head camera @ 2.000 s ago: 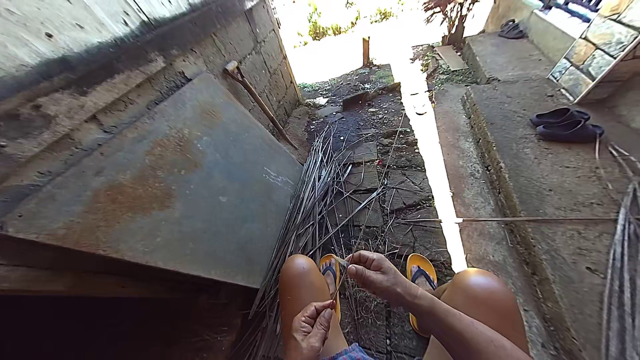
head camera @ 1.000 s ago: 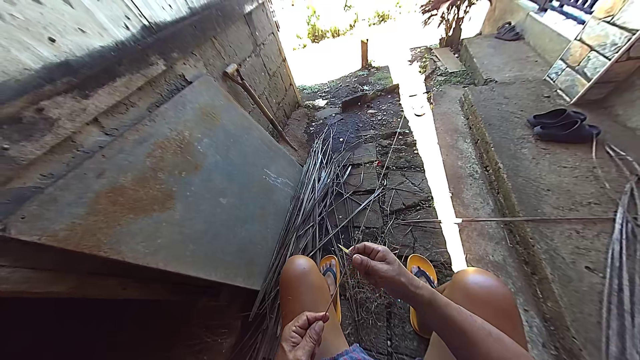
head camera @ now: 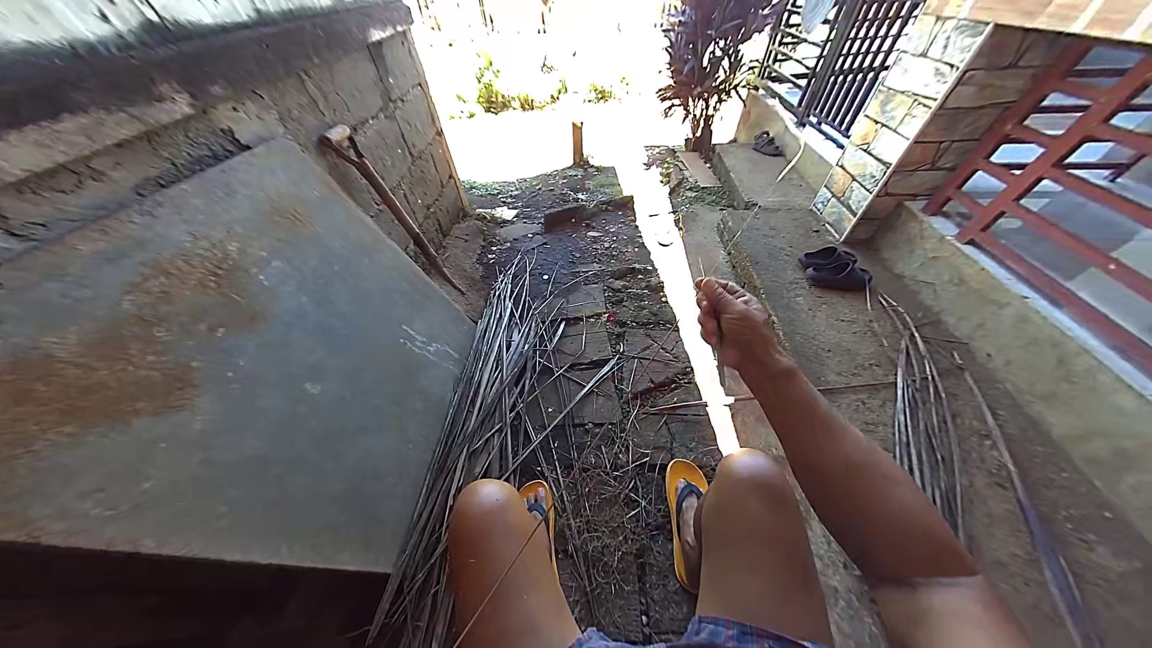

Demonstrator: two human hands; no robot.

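Note:
My right hand point(head camera: 733, 324) is raised in front of the right knee, fingers closed on something thin; a dark end shows below the fist and fine tips above it. What exactly it is I cannot tell. The left hand is out of view. A thin stalk point(head camera: 502, 578) slants across my left thigh from the bottom edge. A heap of dry palm-leaf strips point(head camera: 486, 387) lies left of my feet, along a leaning metal sheet point(head camera: 360, 396). More long dry strips point(head camera: 929, 423) lie on the concrete at the right.
A wooden-handled tool point(head camera: 391, 202) leans on the block wall point(head camera: 360, 90). Dark clogs point(head camera: 837, 270) rest on the concrete step to the right, near a red lattice gate point(head camera: 1062, 180). A short wooden post point(head camera: 578, 144) stands ahead. My feet wear yellow flip-flops point(head camera: 686, 522) on broken paving.
My right hand has moved forward and to the right, away from my lap. My left hand, over the left thigh before, has left the view. The view has shifted somewhat to the right.

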